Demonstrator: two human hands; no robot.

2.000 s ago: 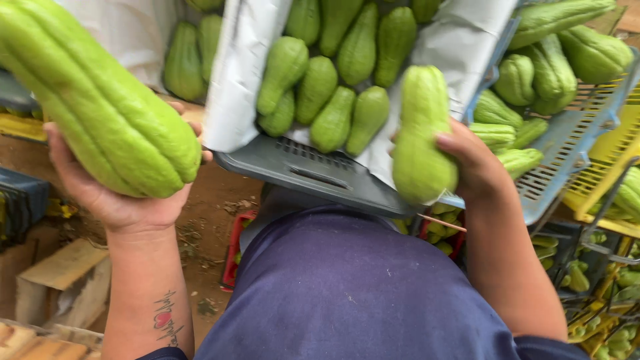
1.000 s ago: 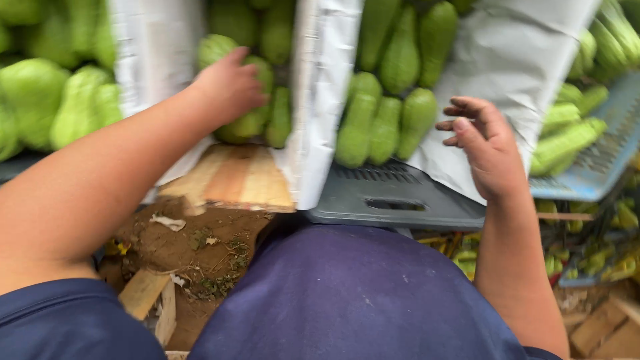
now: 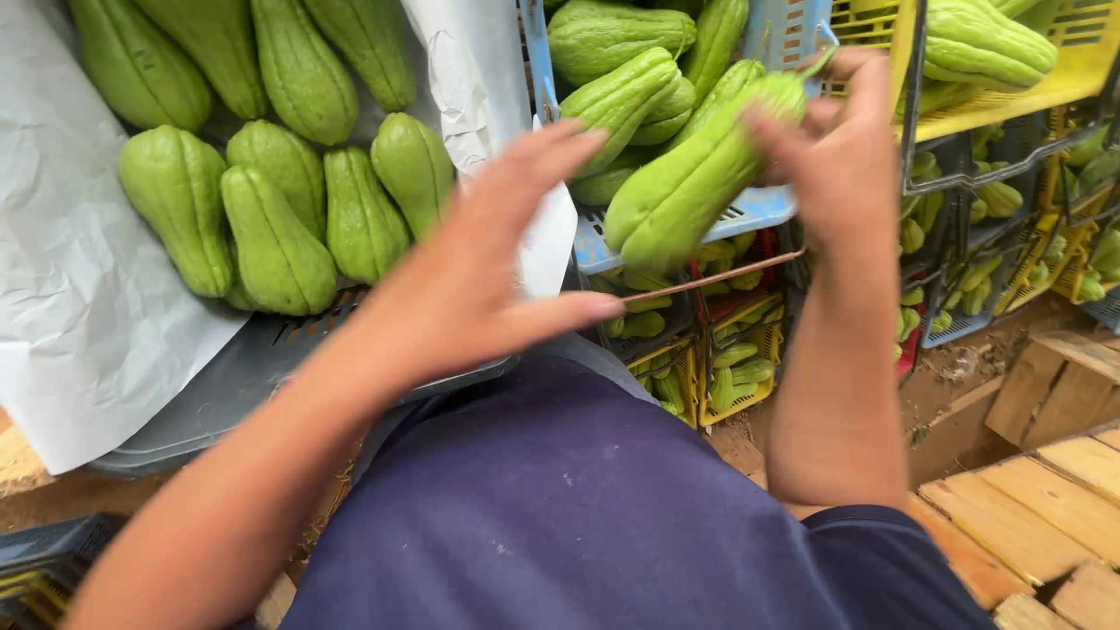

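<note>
My right hand (image 3: 831, 140) grips a long green chayote (image 3: 700, 175) by its stem end, tilted over the front edge of a blue plastic crate (image 3: 752, 214). More chayotes (image 3: 617, 39) lie in that crate. My left hand (image 3: 472, 271), blurred, is spread with nothing in it, between the held chayote and a dark grey plastic crate (image 3: 201, 407). White paper (image 3: 96, 289) lines the grey crate, and several smaller chayotes (image 3: 276, 241) lie in rows on it.
A yellow crate (image 3: 1006, 114) of chayotes stands at the upper right. Stacked crates of chayotes (image 3: 739, 376) are below and behind. A thin brown rod (image 3: 717, 278) crosses near the blue crate. Wooden crates (image 3: 1015, 516) stand at the lower right.
My left hand has left the paper-lined box with the wooden edge and moved right. My right hand, empty a second ago, now holds a chayote. The view has shifted right.
</note>
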